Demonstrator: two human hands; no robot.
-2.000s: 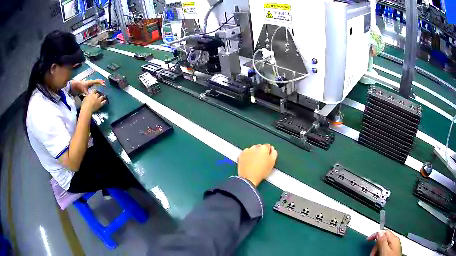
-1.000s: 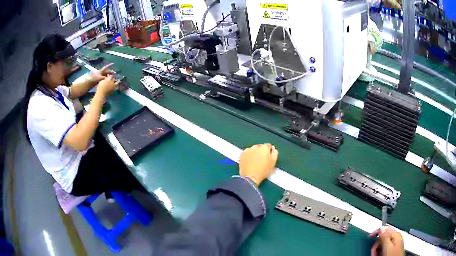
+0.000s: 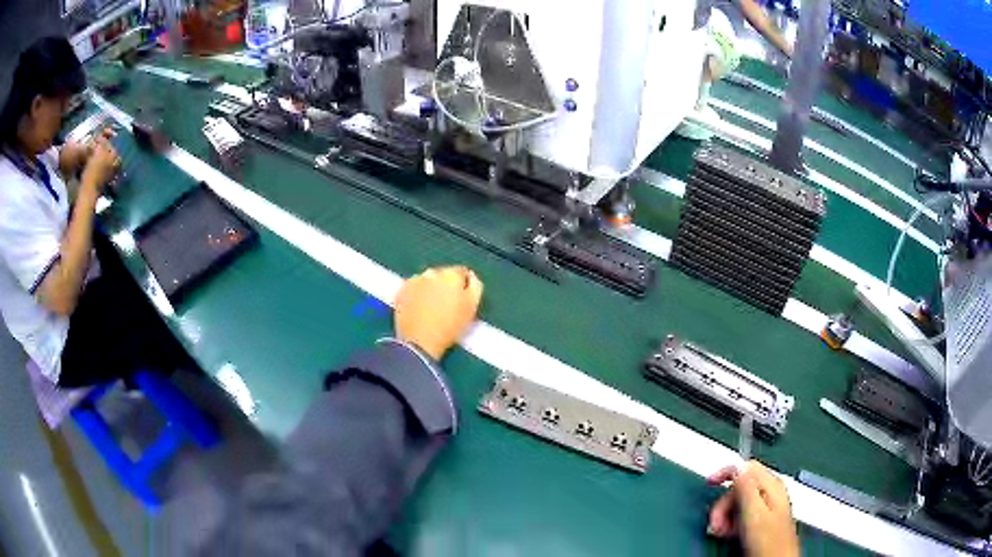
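A flat grey fixture plate [image 3: 571, 422] with four nests of tiny dark parts lies on the green surface between my hands, touched by neither. My left hand [image 3: 435, 310] is curled closed at the white band, up and left of the plate; nothing shows in it. My right hand [image 3: 756, 511], cut off by the lower edge, is right of the plate and closed around slim tweezers [image 3: 745, 437]. The tweezers point up towards another fixture [image 3: 718, 383] beyond the white band; contact cannot be told.
A tall dark fixture stack [image 3: 747, 229] stands beyond. A white machine [image 3: 533, 82] has a fixture [image 3: 598, 259] beneath it. A black parts tray [image 3: 196, 245] lies near a seated person [image 3: 44, 218]. A dark fixture [image 3: 887, 400] and equipment are at right.
The view has turned right, shifting everything left in the picture. The fixture beyond the band and the one beneath the machine have moved right along the line. My hands keep nearly the same poses.
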